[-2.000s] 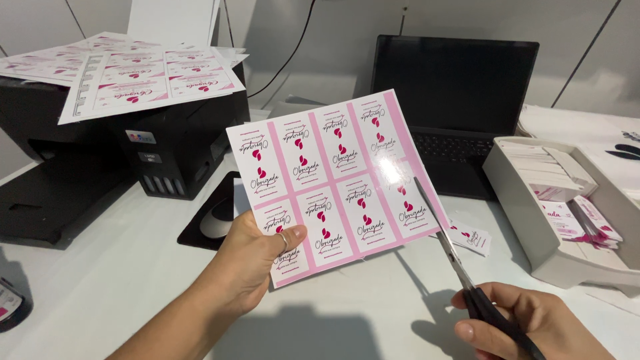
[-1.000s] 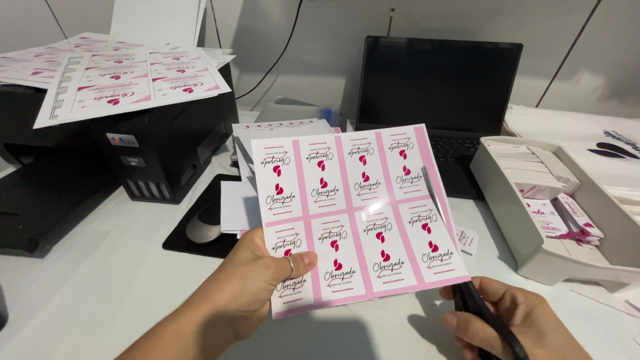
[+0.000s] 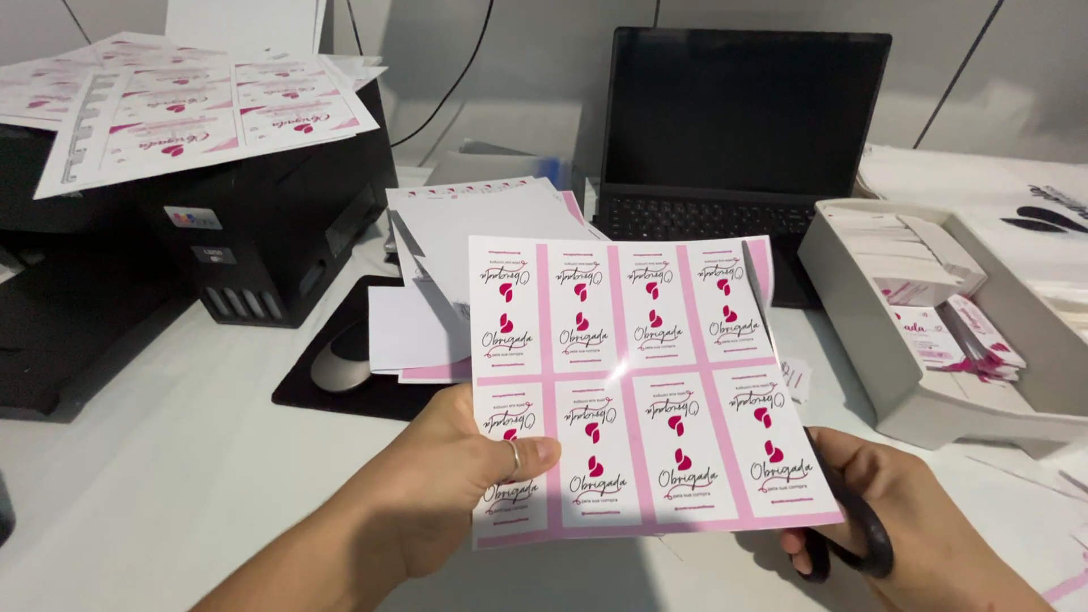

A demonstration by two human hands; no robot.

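My left hand (image 3: 459,476), with a ring on the thumb, grips the lower left of a printed sheet of pink-and-white cards (image 3: 633,442). The cards stand in two rows. My right hand (image 3: 892,501) has its fingers in the black handles of scissors (image 3: 871,540) at the sheet's lower right corner. One blade shows along the right edge near the top, where a pink margin strip (image 3: 759,268) bends away behind it. The sheet hides the rest of the blades.
Printed sheets (image 3: 212,110) lie on a black printer (image 3: 255,229) at left. A mouse (image 3: 340,361) rests on a dark mat (image 3: 293,387), beside loose papers (image 3: 501,212). A laptop (image 3: 739,119) stands behind. At right, a light tray (image 3: 909,408) holds stacks of cards (image 3: 926,331).
The sheet, tilted two seconds ago, is now closer to upright in my left hand. The scissors have moved along its right edge, and the margin strip there now bends away. Papers behind the sheet have come into sight.
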